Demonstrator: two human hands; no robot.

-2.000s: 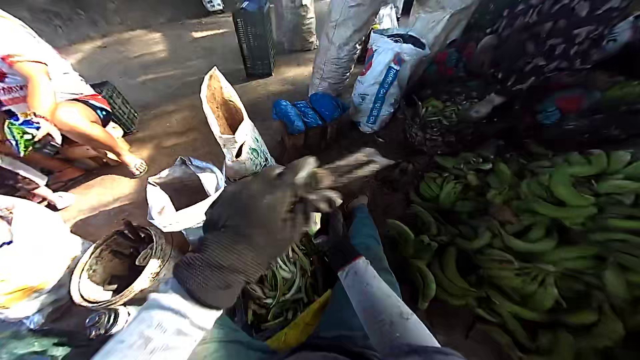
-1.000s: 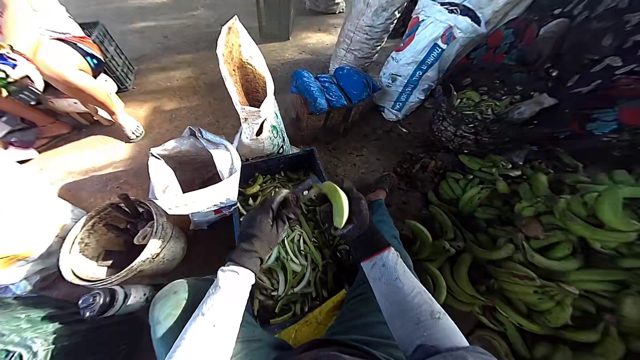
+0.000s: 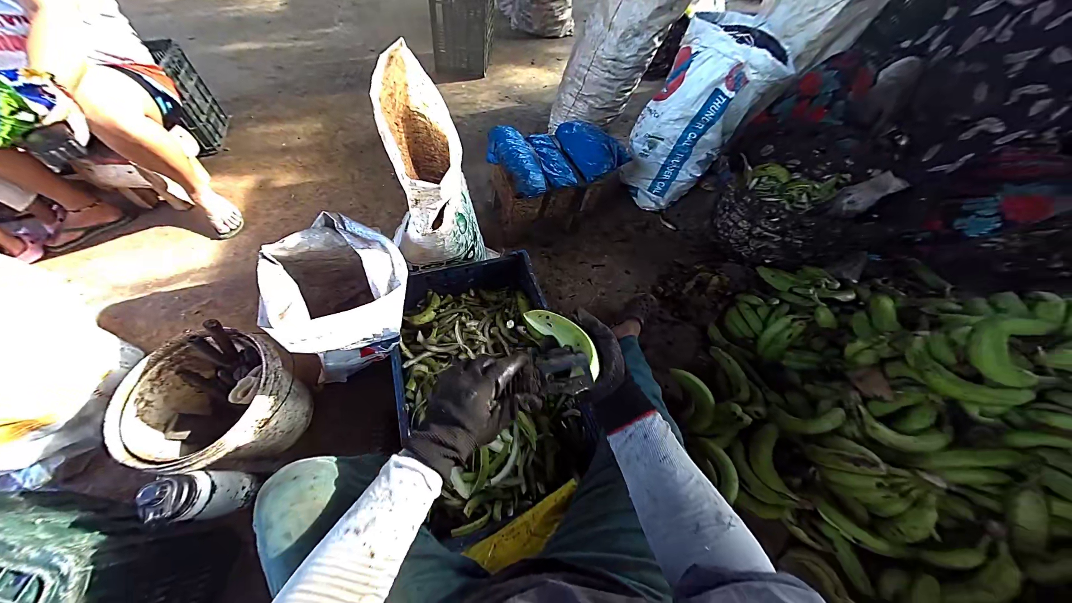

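Observation:
Both of my hands wear dark work gloves and meet above a dark blue plastic crate (image 3: 521,270) of green peel strips (image 3: 502,469). My right hand (image 3: 605,356) grips a green plantain (image 3: 563,332), whose pale inside or peeled face shows along a green rim. Just left of it, my left hand (image 3: 477,402) is closed around a dark tool, blurred, its kind unclear, which reaches toward the plantain. A large heap of green plantains (image 3: 888,452) lies on the ground to my right.
Left of the crate stand an open white sack (image 3: 368,322), a dirty bucket (image 3: 289,410) with tools and a jar (image 3: 197,496). Beyond are a tall open sack (image 3: 452,213), blue bundles (image 3: 557,159) and a filled white sack (image 3: 691,113). A person's leg (image 3: 142,117) is at upper left.
My left hand, raised over the crate two seconds ago, has come down beside my right hand. The plantain, upright between my hands one second ago, now tilts the other way.

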